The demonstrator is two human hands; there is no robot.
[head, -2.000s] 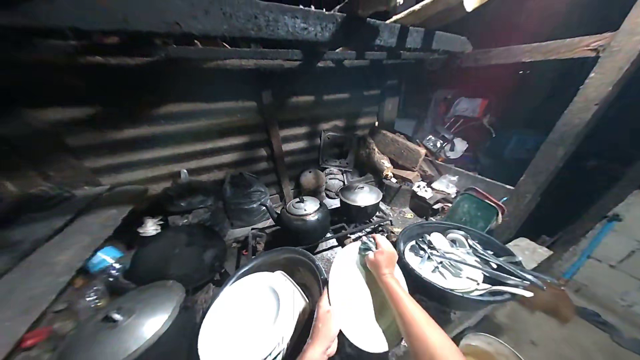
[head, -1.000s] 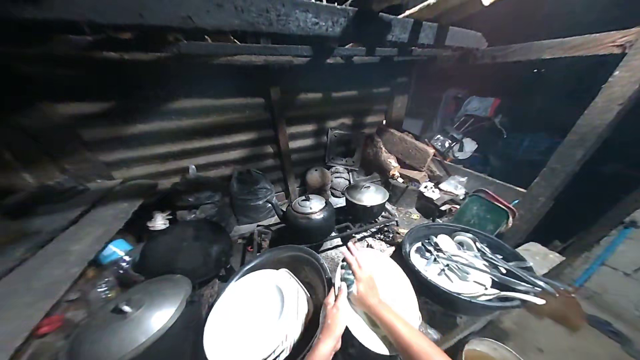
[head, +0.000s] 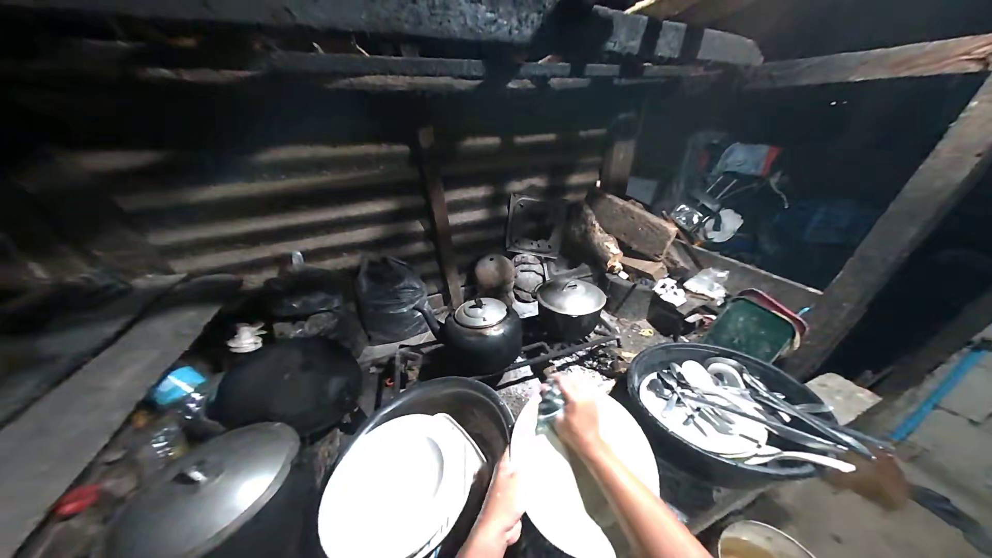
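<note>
My left hand [head: 505, 500] grips the left edge of a large white plate [head: 542, 484], tilted between two basins. Against the plate's upper part, my right hand [head: 572, 411] presses a crumpled greenish cloth or scrubber [head: 550, 407]. Left of my hands, a dark basin [head: 488, 407] holds several stacked white plates [head: 387, 488]. To the right, a black basin [head: 647, 364] holds white dishes, spoons and other utensils [head: 721, 403].
A sooty kettle [head: 482, 341] and a lidded pot [head: 572, 306] stand behind the basins. A large lidded pot [head: 225, 480] is at left, near a black pan [head: 287, 384]. Green tray [head: 748, 329] and firewood [head: 632, 225] lie behind right. A wooden post [head: 907, 209] slants at right.
One second ago my hands were close together above the plate's left side. Now my right hand is on the plate's face with the cloth or scrubber, while my left hand holds the edge.
</note>
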